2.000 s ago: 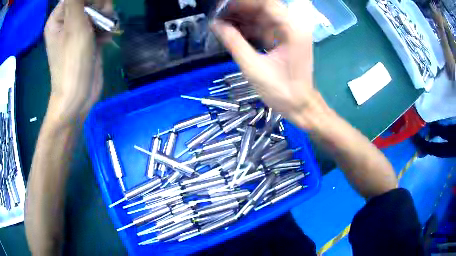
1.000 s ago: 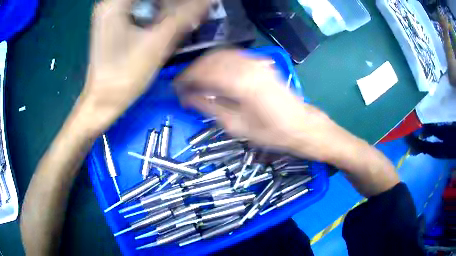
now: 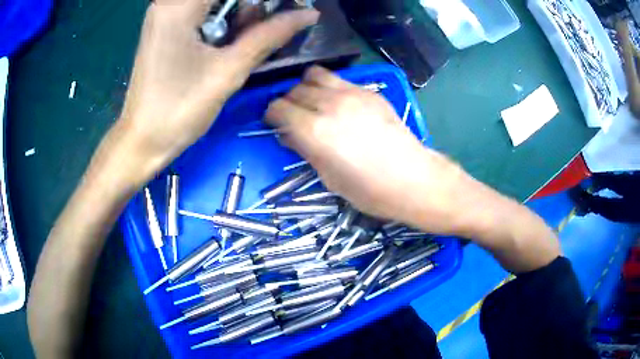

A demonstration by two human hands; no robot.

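Note:
My left hand (image 3: 175, 80) is at the upper left, above the back left corner of the blue parts tray (image 3: 133, 242). It is closed around shafted cylinders (image 3: 215, 29), with round silver ends showing; its fingertips are cut off by the top edge. My right hand (image 3: 351, 137) is palm down over the tray's back half, fingers bent. A thin pale rod sticks out left from under its fingertips; whether they grip it is hidden. Many loose silver shafted cylinders (image 3: 242, 224) lie heaped in the tray's front and right.
The dark press base (image 3: 330, 45) is behind the tray, partly covered by my left hand. A dark glossy flat object (image 3: 414, 52), clear plastic box (image 3: 491, 21), white slip (image 3: 530, 116) and white parts tray (image 3: 579, 63) are to the right. Another white tray (image 3: 8, 259) is far left.
Both hands have come inward from their earlier places near the press. Over the last second my right hand shifted slightly, and one loose cylinder now lies farther left in the tray.

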